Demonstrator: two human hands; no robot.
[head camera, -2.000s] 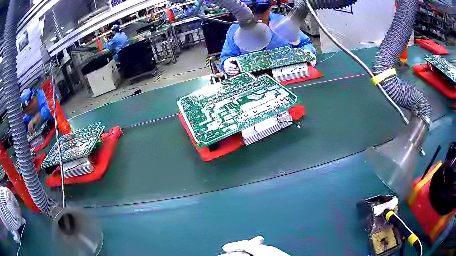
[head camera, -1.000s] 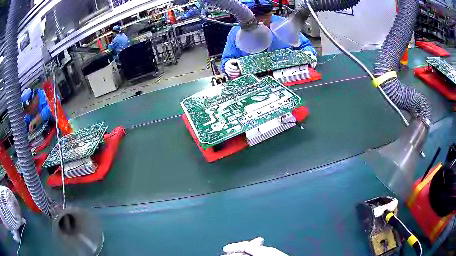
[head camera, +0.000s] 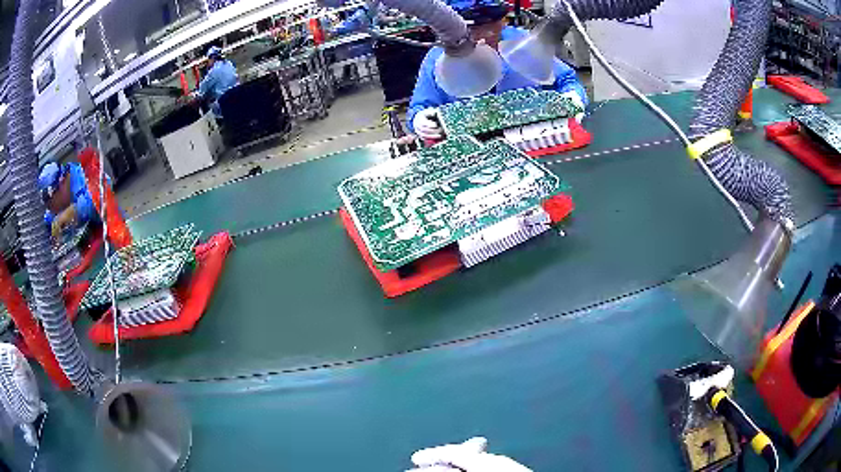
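Observation:
A white-gloved hand, seemingly my right hand (head camera: 468, 456), shows at the bottom edge with its fingers towards the left. It is cut off by the edge, and whether it holds anything is hidden. My left hand is not in view. Nearest in front, a large green circuit board (head camera: 452, 198) lies solder side up above a silvery ribbed heat sink (head camera: 503, 238) on a red carrier (head camera: 420, 277), on the conveyor. A soldering iron (head camera: 740, 422) with yellow bands rests in its dark stand (head camera: 678, 406) at the right. No hand touches them.
More boards on red carriers sit at left (head camera: 138, 267) and far right (head camera: 816, 124). A person opposite (head camera: 424, 78) holds a board (head camera: 512, 111). Clear fume cones hang at left (head camera: 143, 429) and right (head camera: 733, 286). A white fan (head camera: 18, 383) stands far left.
The centre board and the left board have shifted slightly to the right with their carriers. The gloved hand at the bottom edge has hardly moved.

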